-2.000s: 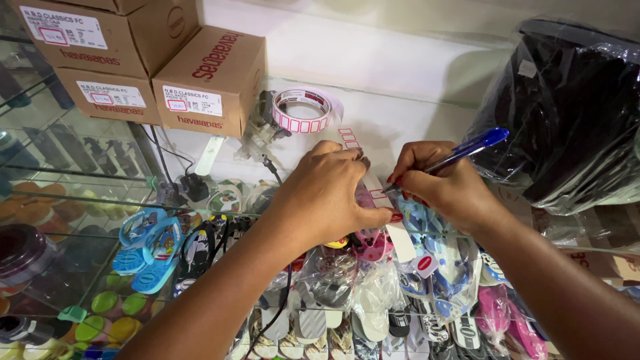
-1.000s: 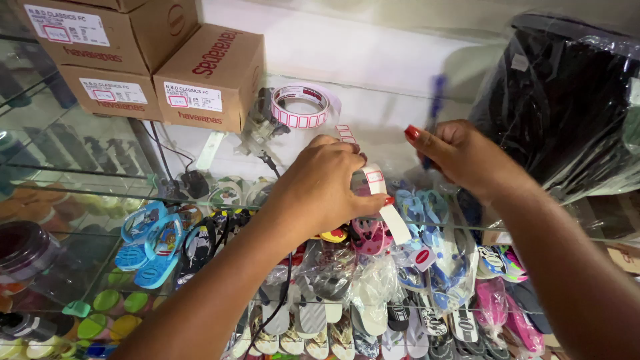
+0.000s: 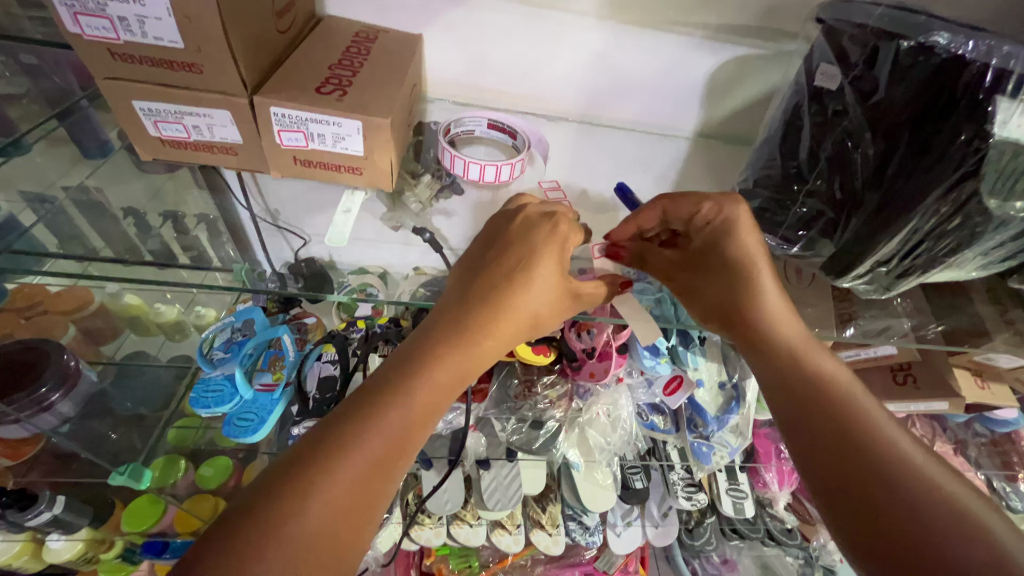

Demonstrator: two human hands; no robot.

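Observation:
My left hand (image 3: 520,276) grips the strip of red-bordered price stickers (image 3: 636,316) between thumb and fingers, above the glass shelf. The strip's white end hangs down to the right of my thumb. My right hand (image 3: 692,256) pinches at a sticker (image 3: 600,254) on the strip with thumb and index finger, its nails touching the paper. A blue pen (image 3: 628,196) sticks out behind the right fingers and seems tucked in that hand. The roll of red-bordered stickers (image 3: 484,152) rests on the shelf behind my left hand, a loose length of it running toward that hand.
Cardboard shoe boxes (image 3: 344,96) are stacked at the upper left. A plastic-wrapped black item (image 3: 872,144) stands at the upper right. A power cable (image 3: 432,244) lies behind my left hand. Below the glass edge (image 3: 160,288) are blue children's flip-flops (image 3: 260,376) and several other wrapped pairs (image 3: 592,456).
My right hand wrote on the strip with the pen, then lifted away from it. Now it is back at the strip, pinching a sticker. My left hand still holds the strip.

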